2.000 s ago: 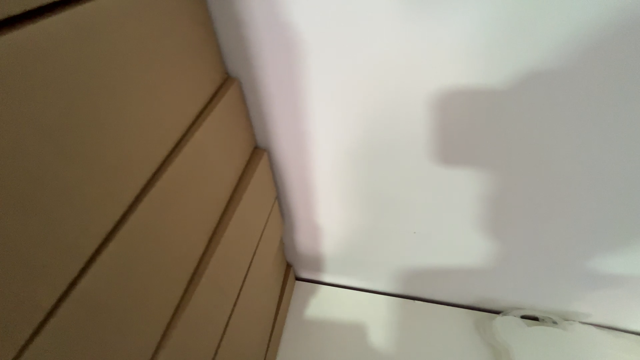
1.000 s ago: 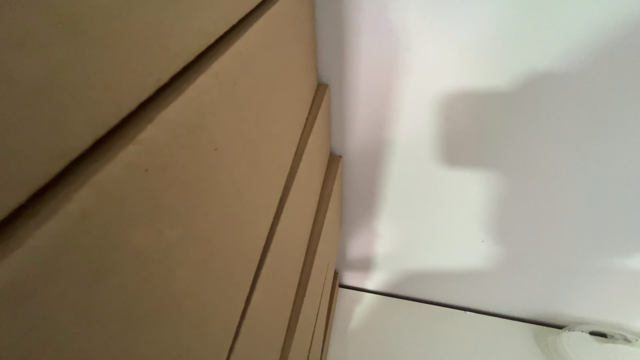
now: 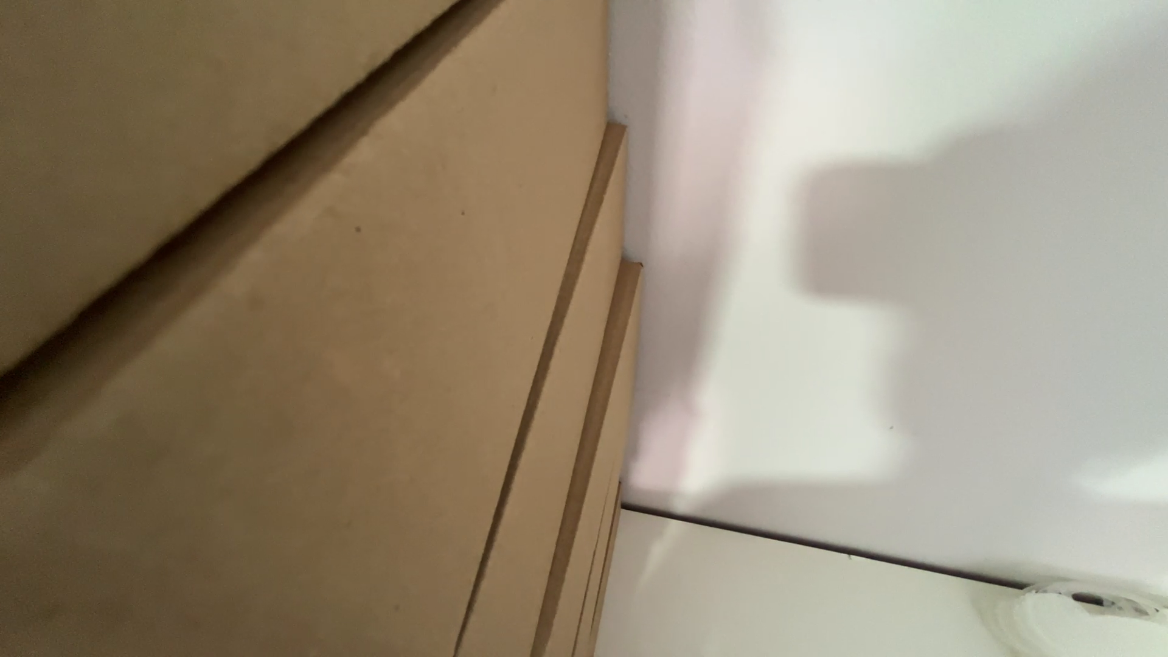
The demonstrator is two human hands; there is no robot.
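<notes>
Neither my left hand nor my right hand is in the head view. Brown flat panels (image 3: 301, 392), possibly drawer fronts or boards, fill the left side, with dark gaps and stepped edges between them. Their far edges meet or stand close beside a smooth white wall surface (image 3: 785, 392). A broad soft shadow lies across the right part of that surface. What either hand touches or holds is hidden from view.
At the lower right is a pale flat surface (image 3: 776, 593), bounded by a thin dark line. A whitish round object (image 3: 1086, 620) with a dark opening sits at the lower right edge; its kind is unclear.
The view has shifted so that the brown panels take up more of the left side and the whitish round object lies nearer the right edge. No hand appears in any frame.
</notes>
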